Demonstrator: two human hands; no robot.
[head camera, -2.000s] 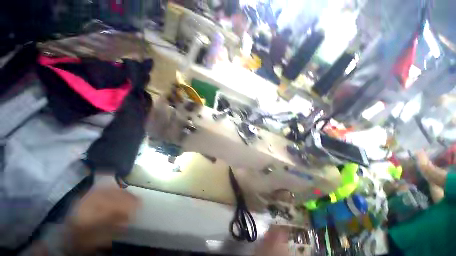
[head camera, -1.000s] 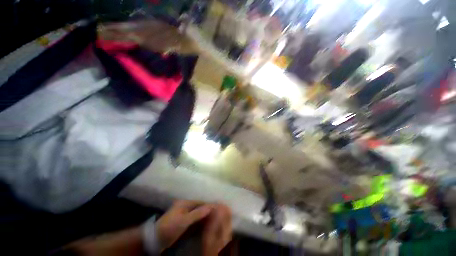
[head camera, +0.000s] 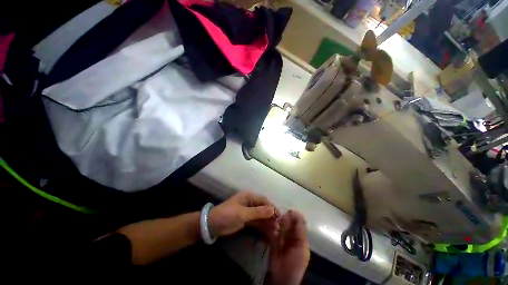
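Observation:
My left hand (head camera: 237, 215), with a pale bracelet at the wrist, and my right hand (head camera: 289, 245) meet at the fingertips in front of the table's near edge. Something tiny may be between the fingertips; I cannot make it out. The black-and-pink garment (head camera: 139, 119) lies to the left, its white-grey lining upward. Its black edge (head camera: 262, 92) reaches close to the lit needle area of the cream sewing machine (head camera: 384, 145). No hand touches the garment.
Black-handled shears (head camera: 359, 222) lie on the machine bed, blades toward the machine arm. A small parts tray (head camera: 409, 270) is at the table end, with a blue bottle (head camera: 470, 264) and neon yellow-green fabric (head camera: 473, 245) beyond. A green patch (head camera: 331, 53) shows behind the machine.
My hands were apart two seconds ago, one near the garment and one near the shears; now their fingertips meet. The view has shifted, and the garment and shears stay on the table.

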